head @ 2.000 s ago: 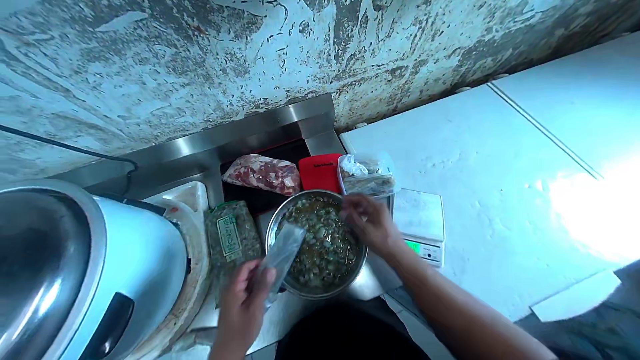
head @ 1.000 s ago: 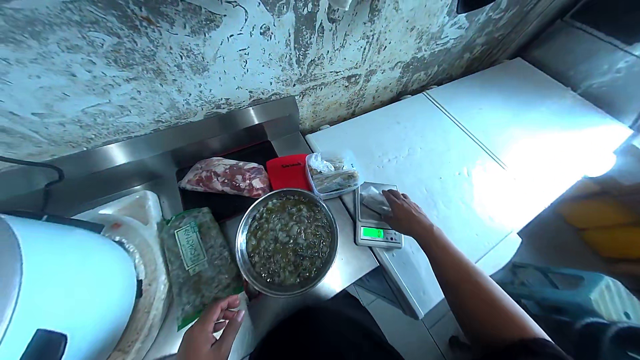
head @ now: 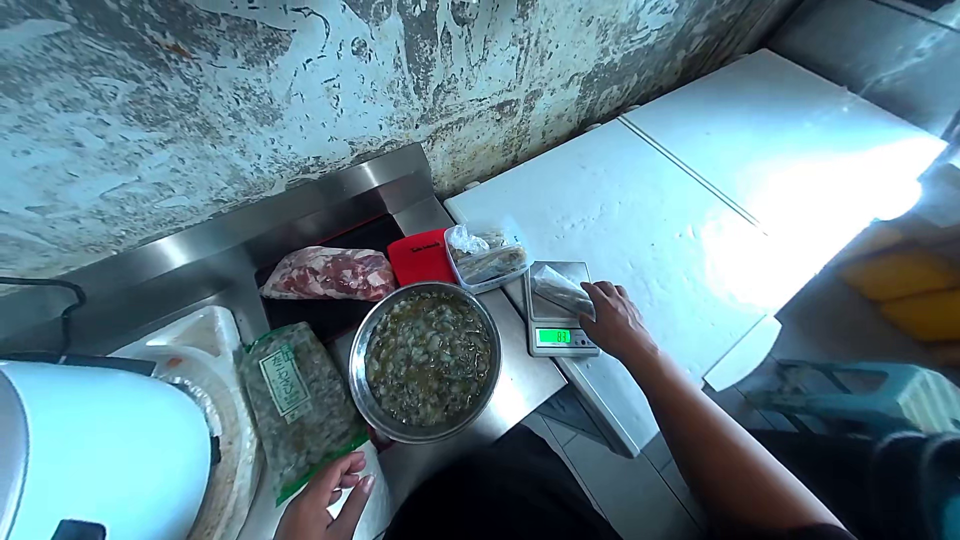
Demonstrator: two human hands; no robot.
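Observation:
My right hand (head: 616, 319) rests at the right edge of a digital kitchen scale (head: 541, 336), its fingers on the end of a small clear plastic bag (head: 561, 291) lying on the weighing plate. The scale's green display is lit. Left of it stands a round metal bowl (head: 429, 364) of small, wet, greyish pieces in liquid. Low in the view, my left hand (head: 336, 491) holds nothing, fingers apart, near the green lower edge of a filled plastic bag (head: 300, 405). Behind the scale, a clear plastic container (head: 489, 259) holds filled small bags.
Wrapped raw meat (head: 330, 274) lies behind the bowl, next to a red flat object (head: 421, 259). A white appliance (head: 105, 450) stands at the left by a stained white basin (head: 217, 337). White chest lids (head: 600, 202) extend right. A stool (head: 885, 390) stands lower right.
Two seconds ago both hands were over the bowl, the left holding a clear bag. A small bag now lies on the scale under my right hand, and my left hand is empty. The view has shifted.

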